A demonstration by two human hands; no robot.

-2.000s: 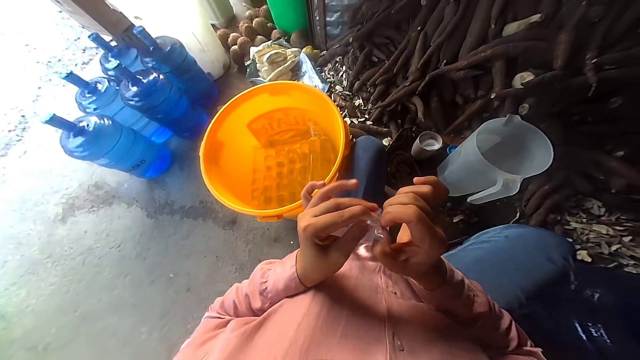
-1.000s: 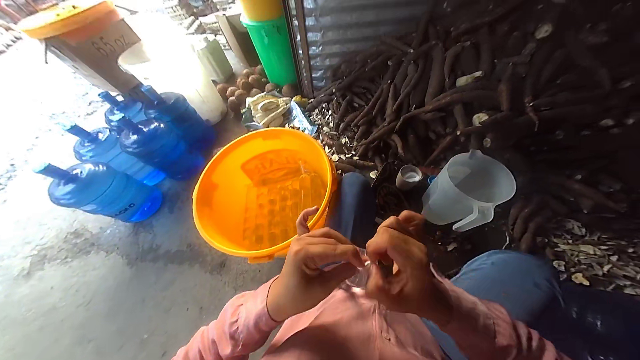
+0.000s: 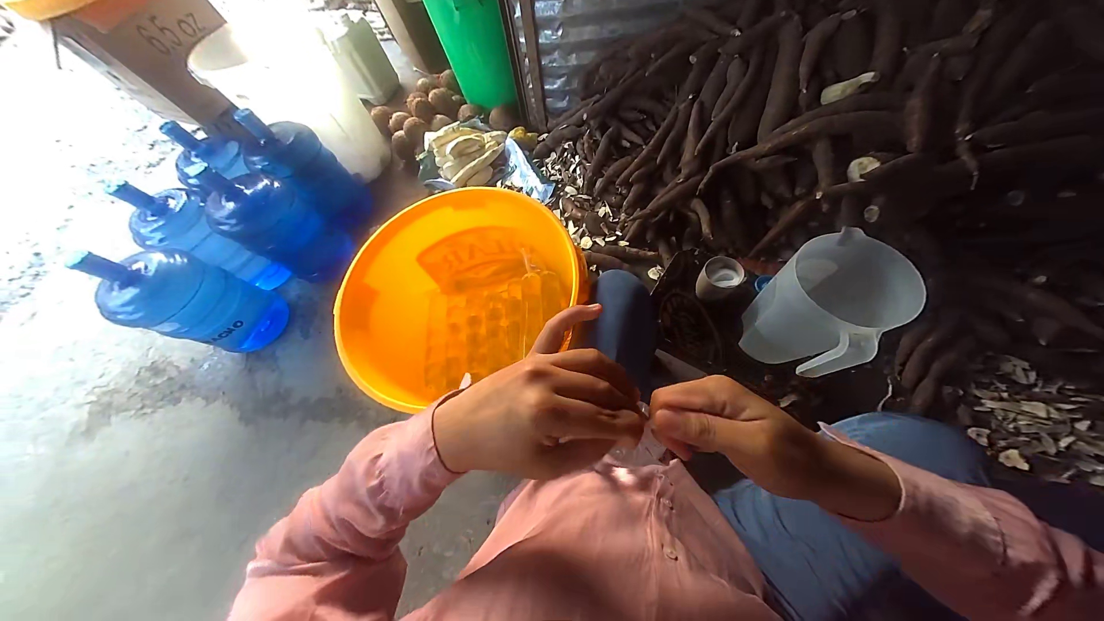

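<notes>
Both hands meet in front of my chest, fingertips pinching the top of a small clear plastic bag point(image 3: 640, 450). My left hand point(image 3: 548, 414) is closed on it with the index finger raised, and my right hand point(image 3: 733, 431) grips it from the other side. The bag's lower part hangs against the pink shirt and is partly hidden. Just beyond my left hand stands an orange plastic basin point(image 3: 379, 285), with clear filled bags point(image 3: 483, 332) lying in it. To the right of the basin, past my right hand, is a translucent plastic pitcher point(image 3: 802, 302).
Several blue water jugs point(image 3: 194, 297) stand at the left. A large heap of cassava roots point(image 3: 776, 112) fills the back right, with peelings point(image 3: 1031, 418) below. A small cup point(image 3: 720, 278) is beside the pitcher. Behind the basin are peeled pieces point(image 3: 466, 155) and a green bucket point(image 3: 474, 56).
My hands have come together, fingertips now touching at the bag, where two seconds ago they were slightly apart. The left index finger now points up and outward.
</notes>
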